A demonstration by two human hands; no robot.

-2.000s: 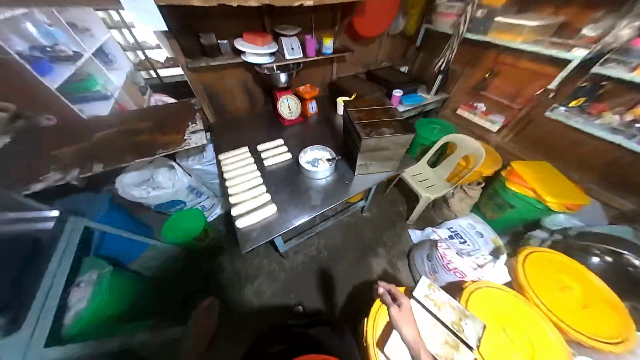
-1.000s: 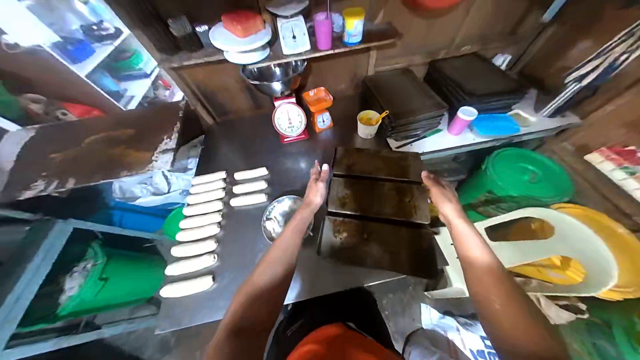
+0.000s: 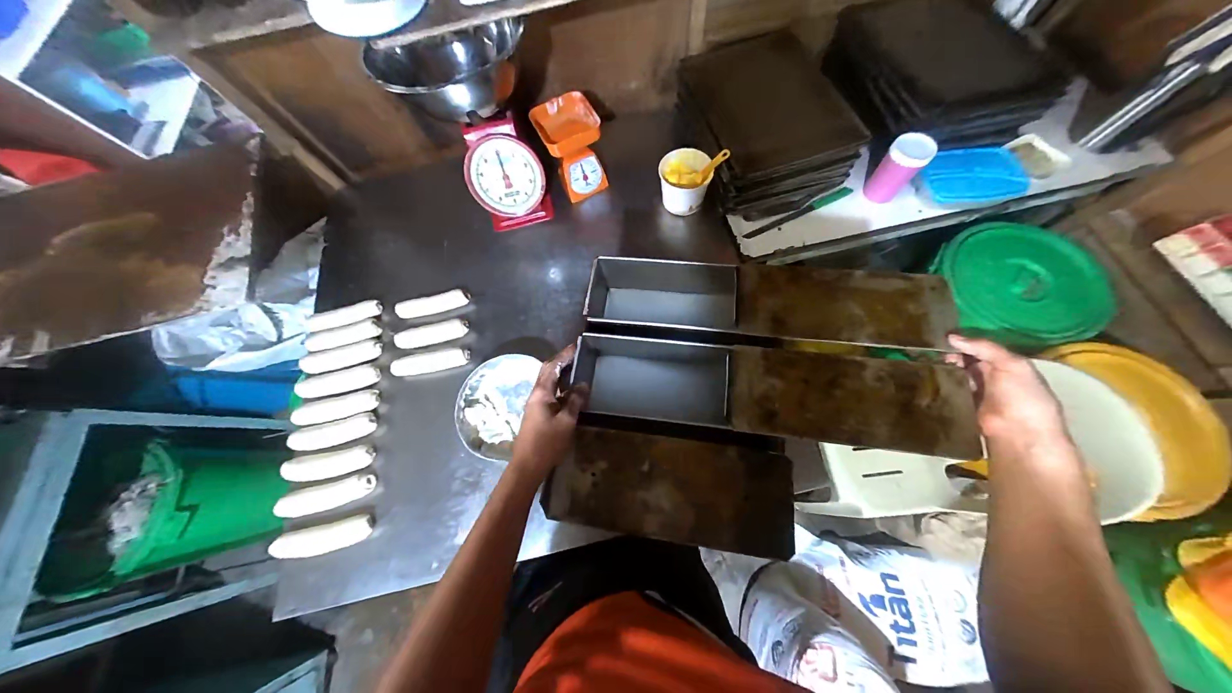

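Rectangular metal loaf pans sit side by side at the table's right edge. My left hand grips the left end of the middle loaf pan, beside a metal bowl of white paste or powder. My right hand holds the far end of the middle pan's sliding lid, drawn partly off to the right; fingertips touch near the back lid. The back pan is half uncovered and looks bare inside. The front pan's lid covers it. Rolled dough pieces lie in two columns at left.
On the metal table stand a red dial scale, a small orange scale and a tub with a yellow spoon. Stacked dark trays are behind. A plastic chair, lidded tubs and sacks are at right.
Two pan lids, over the pans one second ago, have slid to the right, baring the left halves. My right hand has moved right with them. The view has come closer to the table.
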